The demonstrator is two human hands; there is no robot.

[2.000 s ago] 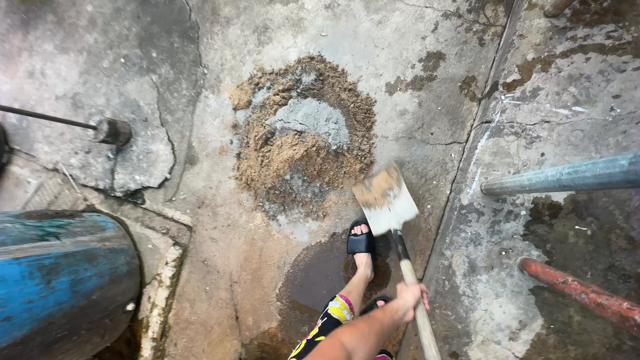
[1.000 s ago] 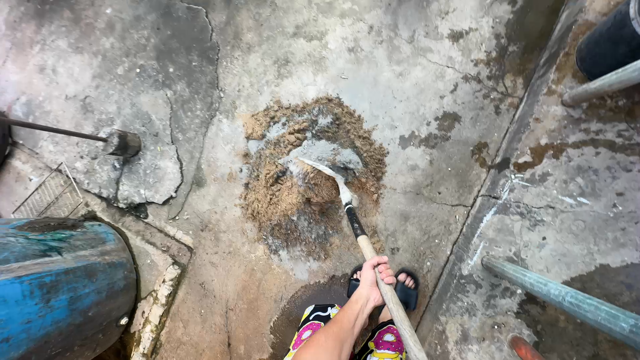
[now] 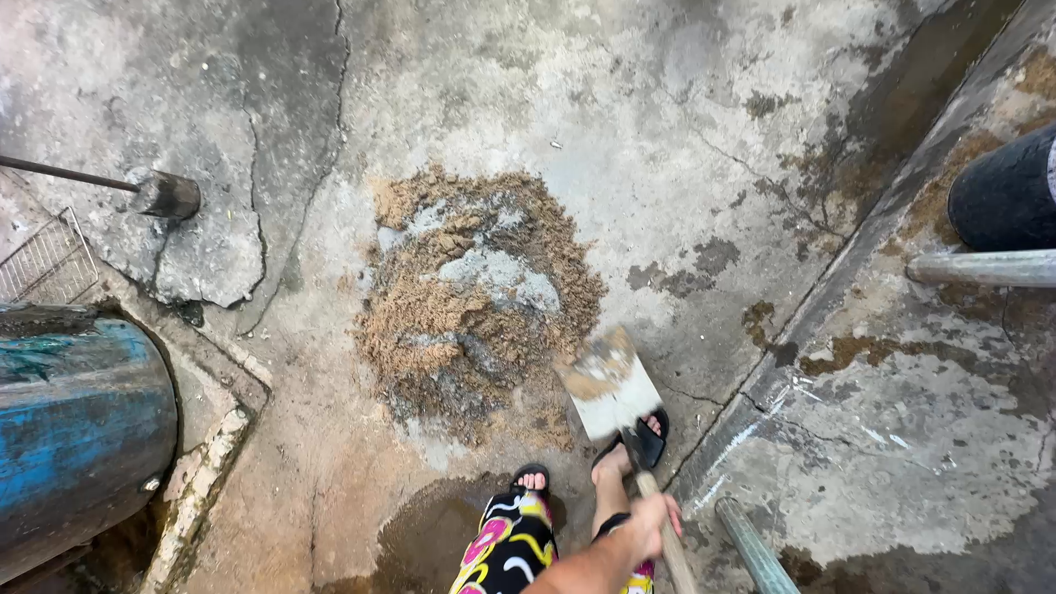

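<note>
A shovel with a flat pale metal blade (image 3: 610,384) and a wooden handle is held low on its shaft by my left hand (image 3: 656,521), which is closed around the wood. Wet sand clings to the blade's front part. The blade is just off the lower right edge of a pile of brown sand and grey powder, which looks like cement (image 3: 487,305). Grey patches show on the pile's top and sides. My right hand is out of view, and the handle runs out at the bottom edge.
My sandalled feet stand below the pile, the right one (image 3: 652,437) partly behind the shovel. A blue drum (image 3: 82,421) lies at the left, near a wire rack (image 3: 51,260) and a rod with a cylindrical head (image 3: 169,195). Metal pipes (image 3: 982,268) and a black container (image 3: 1006,190) are at the right.
The blade was over the pile's middle a second ago and has moved back to its lower right edge. The grey patch on top has changed shape. My feet have moved apart.
</note>
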